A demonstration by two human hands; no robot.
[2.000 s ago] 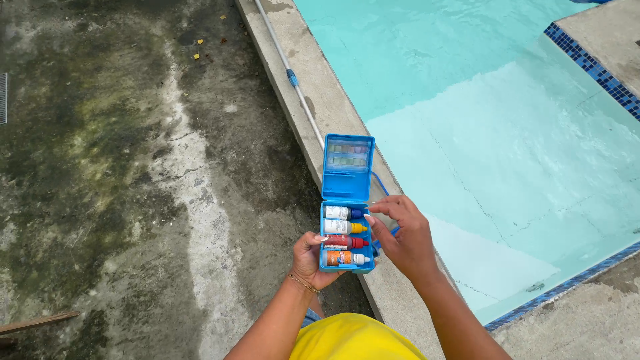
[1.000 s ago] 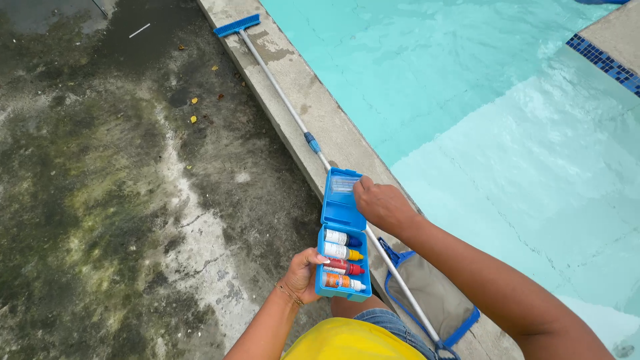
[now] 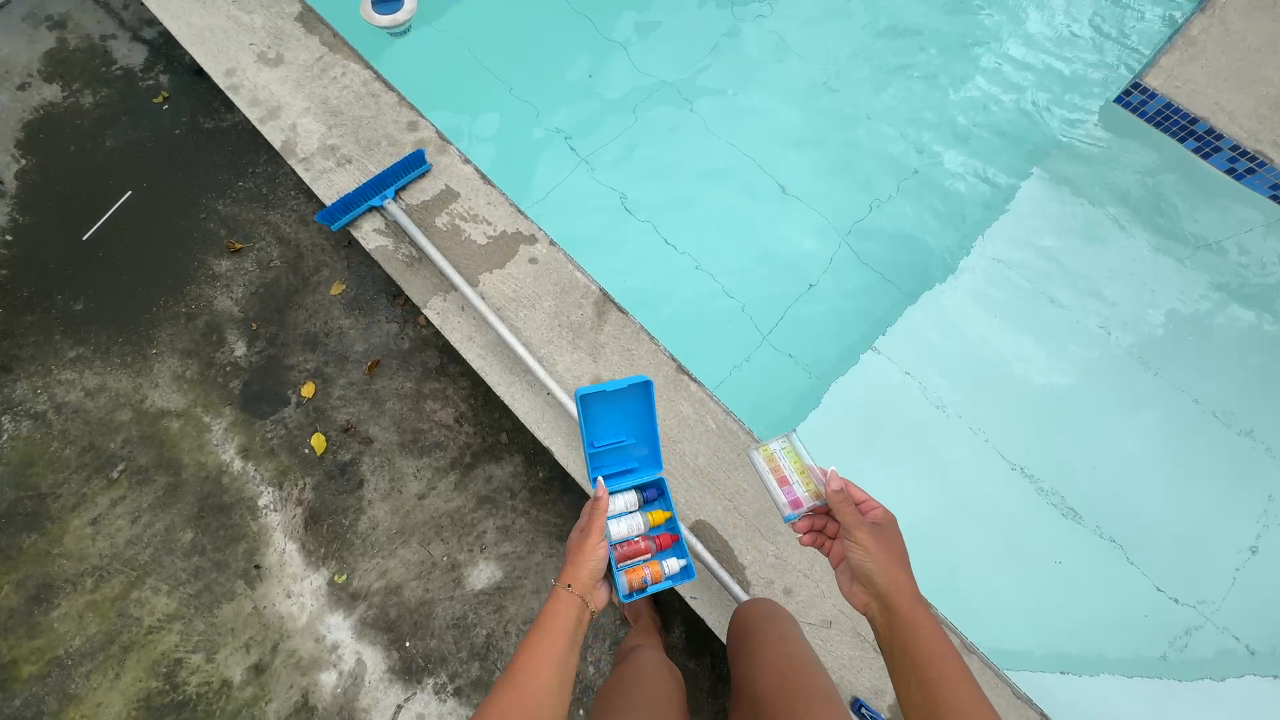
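Observation:
My left hand (image 3: 588, 553) holds an open blue plastic test-kit case (image 3: 622, 432) by its left side. Several small dropper bottles lie across its lower half: one with a dark blue cap (image 3: 632, 500), one with a yellow cap (image 3: 638, 524), a red one (image 3: 643, 549) and an orange-labelled one with a white cap (image 3: 650, 574). The raised lid holds nothing. To the right, my right hand (image 3: 858, 540) grips a clear plastic test block (image 3: 788, 477) with yellow and pink colour scales, between thumb and fingers, over the pool edge.
A blue pool brush (image 3: 375, 190) on a metal pole (image 3: 480, 305) lies along the concrete coping (image 3: 560, 290). Pool water (image 3: 720, 200) is on the right, with a white and blue floating object (image 3: 388, 12) at the top. Stained concrete ground (image 3: 180, 400) with fallen leaves lies left.
My right hand has left the case lid and moved right, with the clear test block in it. One second ago the block was in the lid. The view has shifted.

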